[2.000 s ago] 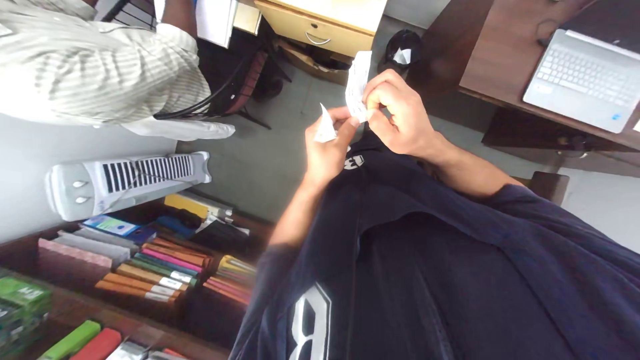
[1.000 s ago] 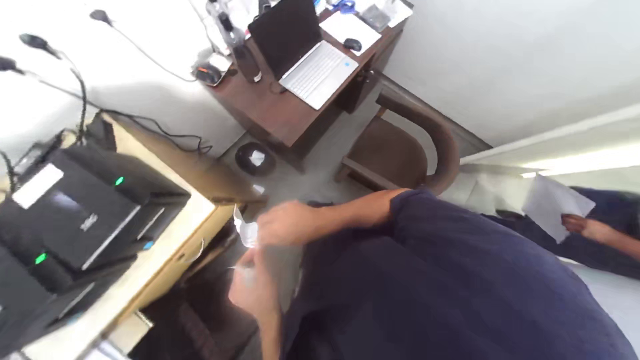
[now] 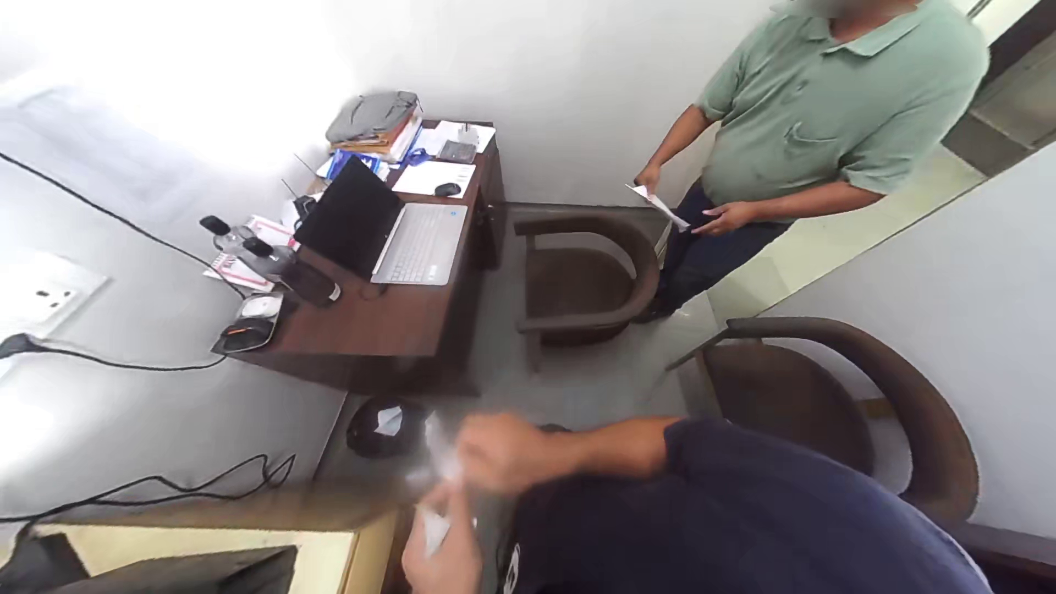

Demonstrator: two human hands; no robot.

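Observation:
A crumpled piece of white paper, blurred, is held between my two hands near the lower middle of the view. My left hand is lower, its fingers closed on the paper, with a white end of it showing in the palm. My right hand is just above and to the right, fingers bent in on the upper part. Behind the hands, on the floor, stands a round black waste bin with a white scrap at its top.
A brown desk bears an open laptop, bottles, a mouse and papers. Two brown armchairs stand to the right. A person in a green shirt holds a paper. A pale cabinet is at lower left.
The view has swung widely to the desk, the chairs and the standing person. Both hands still hold the white paper close together.

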